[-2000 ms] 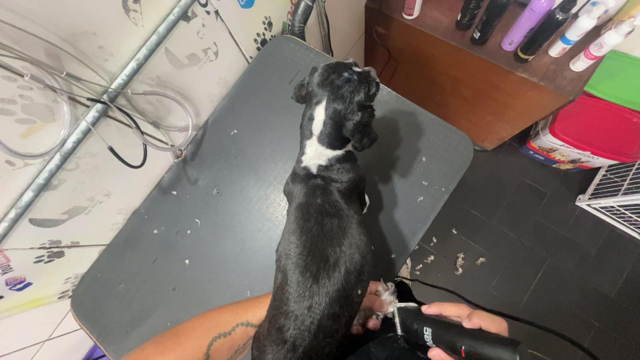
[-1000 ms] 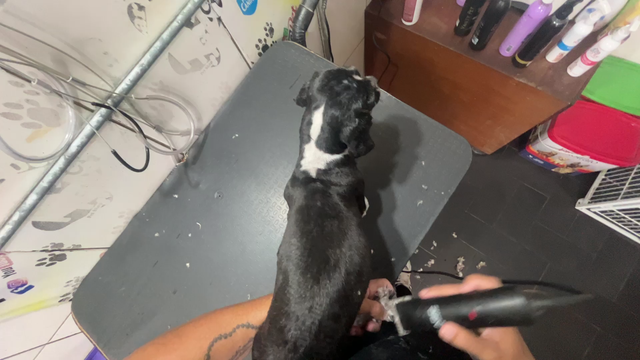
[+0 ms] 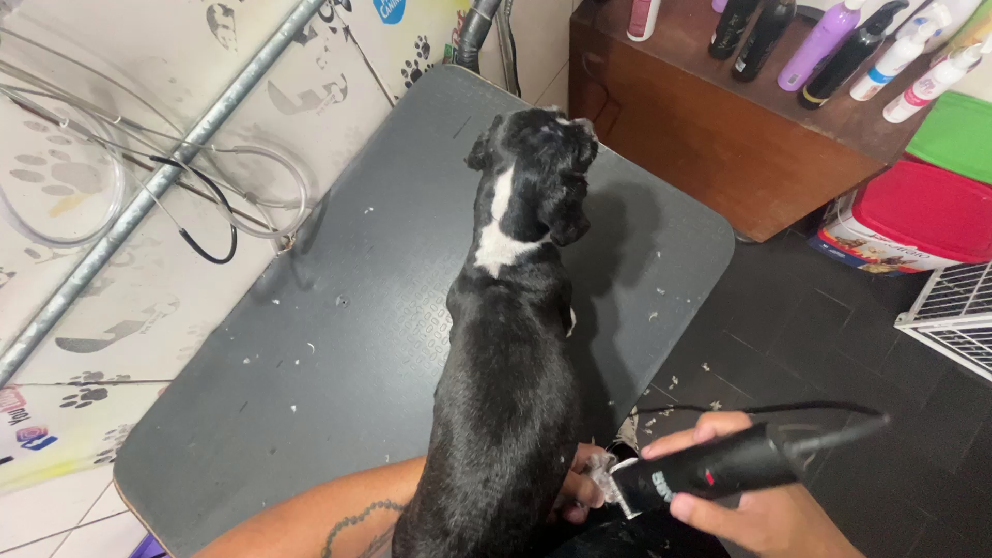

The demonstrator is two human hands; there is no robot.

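A black dog with a white neck patch [image 3: 511,364] stands on a grey grooming table [image 3: 310,372], its head toward the far end. My right hand [image 3: 736,488] grips a black electric hair clipper [image 3: 713,469], whose blade points left. Close in front of the blade, my left hand [image 3: 577,480] holds the dog's pale-furred paw at its right side; the paw is partly hidden by fingers and blade. My left forearm passes behind the dog's rear body, which covers part of it. Small tufts of cut hair lie on the table.
A galvanized metal bar [image 3: 155,186] with thin tubes crosses the upper left by the wall. Bottles stand on a wooden cabinet [image 3: 697,139]. Lidded tubs [image 3: 930,209] and a white wire crate [image 3: 957,310] are at right. The clipper's cord [image 3: 821,405] trails over the dark floor.
The clipper has turned from pointing up-left with its rear end low to a tilt with its rear end higher. My right hand's grip on it has shifted. The dog has barely moved.
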